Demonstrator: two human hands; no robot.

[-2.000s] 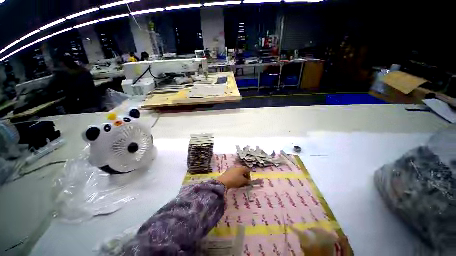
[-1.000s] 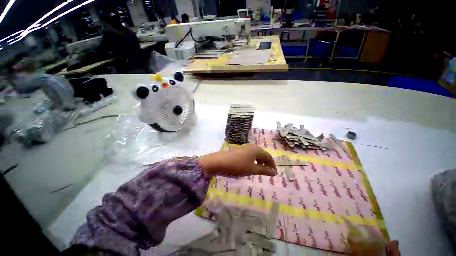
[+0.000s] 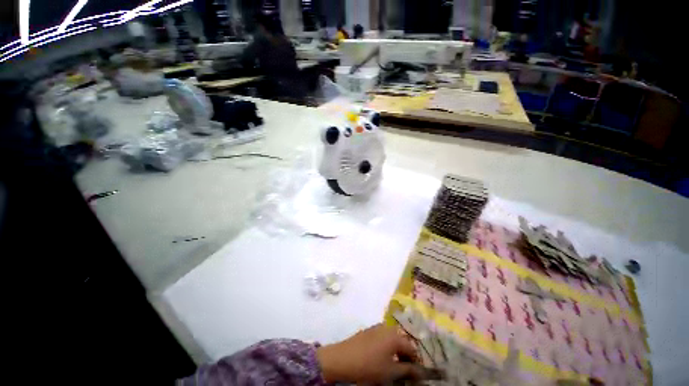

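Note:
My left hand (image 3: 378, 357), in a purple patterned sleeve, is low in the view at the near left edge of the pink printed board (image 3: 491, 298). Its fingers are at the heap of grey fabric strips (image 3: 464, 359); blur hides whether they grip one. A low stack of grey strips (image 3: 440, 265) lies at the board's left edge, with a tall stack (image 3: 458, 206) behind it. A few strips (image 3: 535, 290) lie mid-board. My right hand is not clearly visible; only a small blurred skin-toned patch shows at the bottom edge.
A loose pile of grey strips (image 3: 559, 250) lies on the board's far part. A small dark round thing (image 3: 632, 266) is beyond it. A white panda-faced fan (image 3: 351, 158) stands at the back. A crumpled white wad (image 3: 325, 284) lies on the white paper (image 3: 279, 309). A person (image 3: 270, 56) is in the background.
The view has swung left, so the fan and board appear further right. My left hand has moved from mid-board back to the near heap. The low stack is now uncovered. My right hand has mostly left the view.

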